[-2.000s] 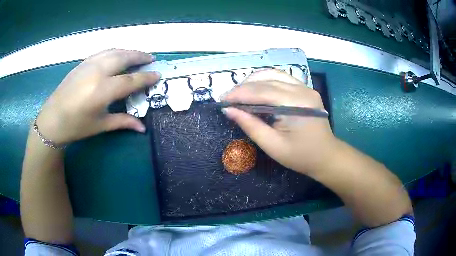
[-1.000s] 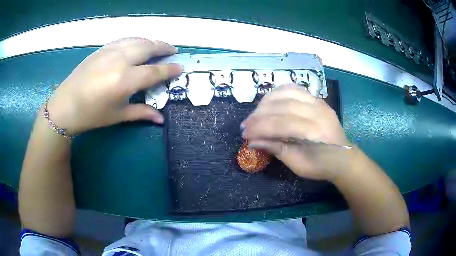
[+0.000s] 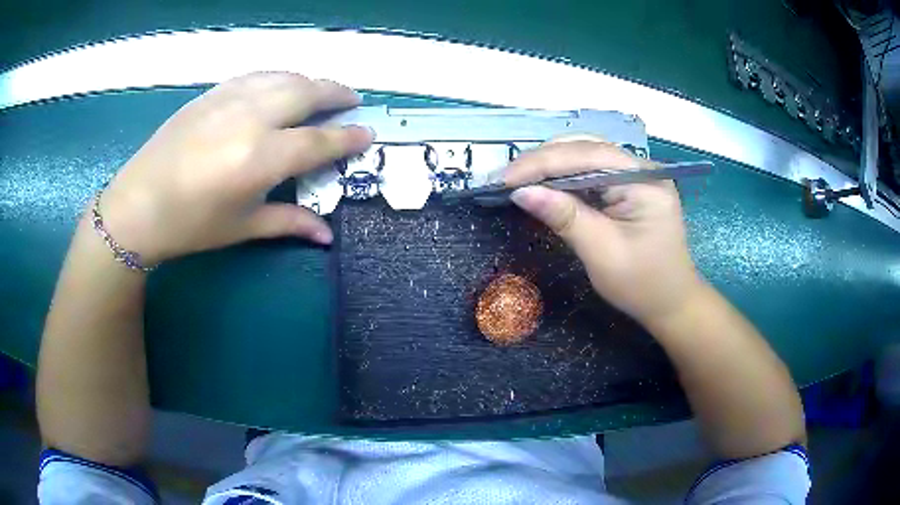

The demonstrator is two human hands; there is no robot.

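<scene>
The silver-grey carrier strip (image 3: 474,126) lies along the far edge of the black tray (image 3: 395,365). My left hand (image 3: 232,163) holds the strip's left end, thumb below and fingers on top. My right hand (image 3: 612,212) holds the grey tweezers (image 3: 632,176) like a pen. Their tip is at the strip's lower edge, by the second visible station from the left. Whether the tip holds a part is too small to tell. A round heap of tiny copper parts (image 3: 509,310) sits on the tray below my right hand. My right hand hides part of the strip's right half.
Fine loose parts are scattered on the tray around the heap. A white rail (image 3: 414,64) curves behind the strip. Another silver strip (image 3: 780,94) lies on the far green surface at the upper right. A metal knob with a rod (image 3: 817,197) stands at the right by the rail.
Since one second ago, my right hand has moved up from the copper heap to the strip, with the tweezers. My left hand keeps its hold on the strip.
</scene>
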